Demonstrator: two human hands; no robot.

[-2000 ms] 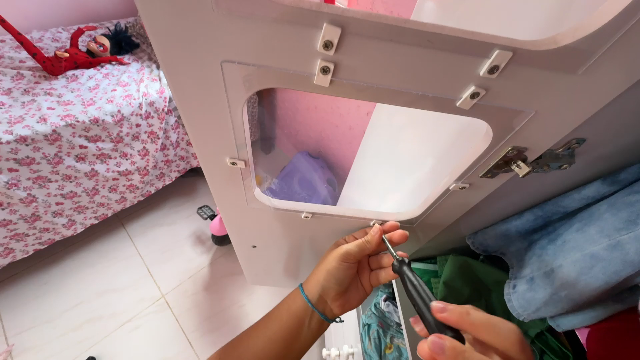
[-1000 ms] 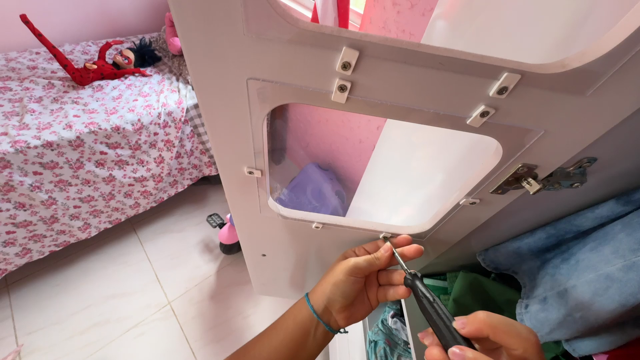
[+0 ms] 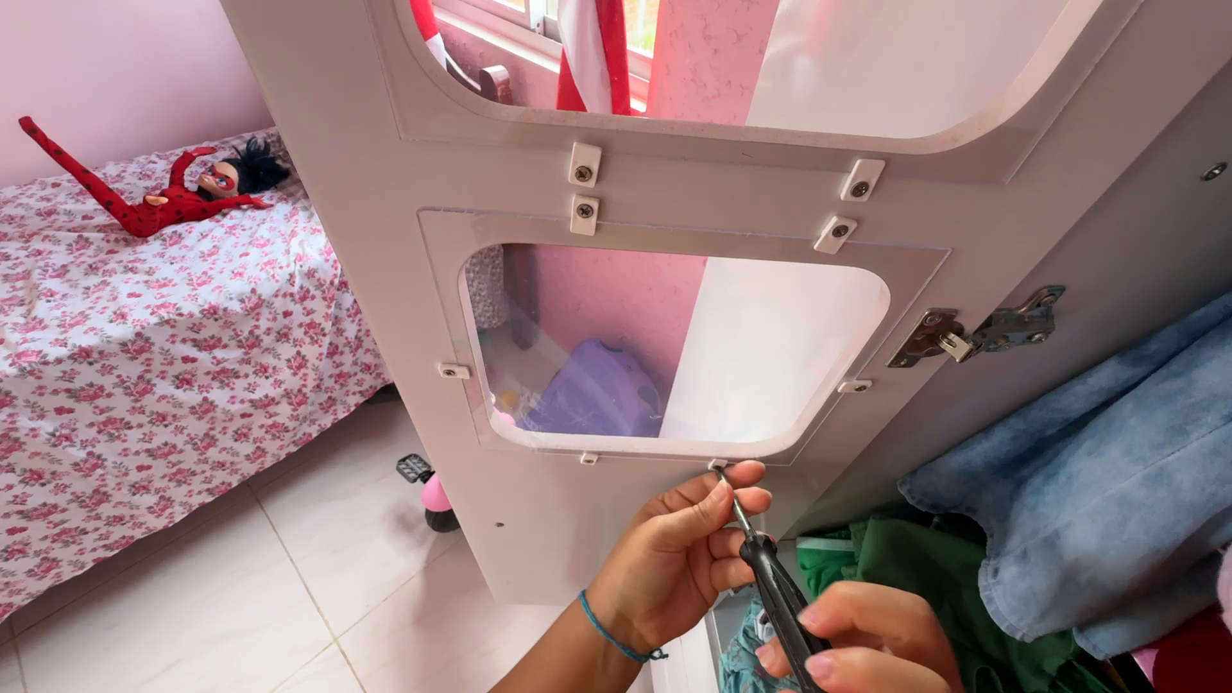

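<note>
My right hand [image 3: 866,640] is closed around the black handle of a screwdriver [image 3: 782,602], at the bottom right of centre. The screwdriver's metal shaft points up and left to a small white plastic clip [image 3: 717,465] under the lower window of the cabinet door [image 3: 539,520]. Around the shaft near its tip, my left hand [image 3: 688,544] has its thumb and fingertips pinched beside the clip; a teal cord is on that wrist. A clear plastic panel [image 3: 577,361] covers the lower opening, with several white screwed clips [image 3: 584,214] along its edges.
A metal hinge [image 3: 972,332] joins the door to the cabinet side at right. Denim clothing [image 3: 1088,462] hangs there, above green cloth [image 3: 924,568]. At left, a doll [image 3: 159,207] lies on a bed with a floral cover [image 3: 192,356]. A pedal [image 3: 414,469] shows beside the door.
The view has shifted, showing more of the upper window. Both hands stay at the same clip with the screwdriver, my right hand still gripping its handle.
</note>
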